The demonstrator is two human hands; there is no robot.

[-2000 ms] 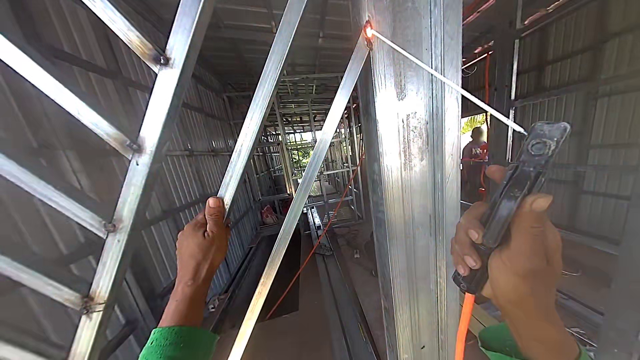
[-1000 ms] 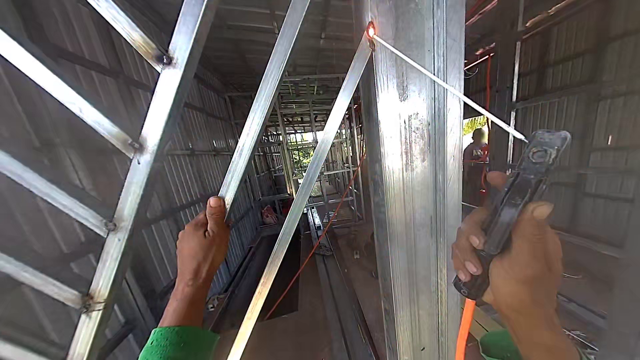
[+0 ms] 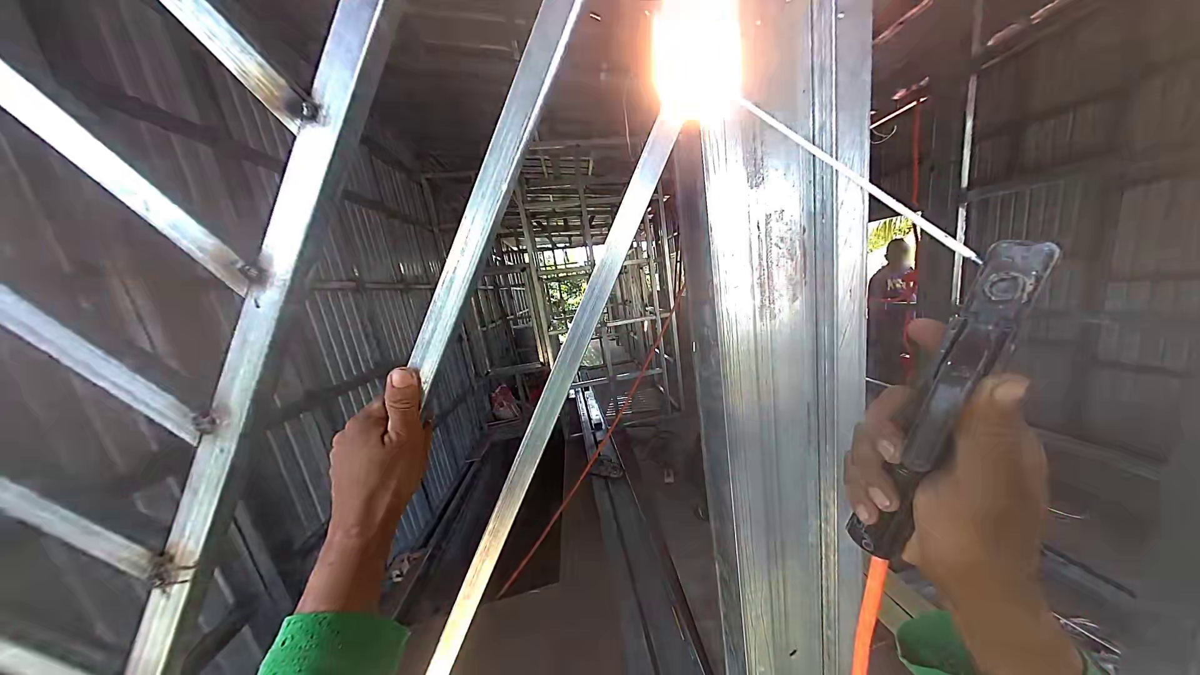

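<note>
My right hand (image 3: 975, 478) grips a black welding electrode holder (image 3: 975, 356) with an orange cable (image 3: 869, 614) running down from it. A thin pale welding electrode (image 3: 862, 183) slants up left from its jaws to a bright arc (image 3: 697, 56), whose glare hides the joint there. The arc burns where a slanted square metal tube (image 3: 572, 356) meets a wide upright galvanized steel column (image 3: 773, 375). At left, my left hand (image 3: 382, 450) is closed around the lower end of another slanted metal tube (image 3: 497, 178), thumb on its face.
A welded metal frame with slanting crosspieces (image 3: 253, 272) stands close at left. Corrugated metal wall panels (image 3: 375, 272) run behind it. Long steel profiles (image 3: 628, 544) lie on the floor. Beyond the column, at right, is a person (image 3: 892, 291). A thin orange line (image 3: 609, 436) crosses behind the tubes.
The small glow at the column joint has become a large, bright arc with a few sparks. Both hands keep their holds in nearly the same places.
</note>
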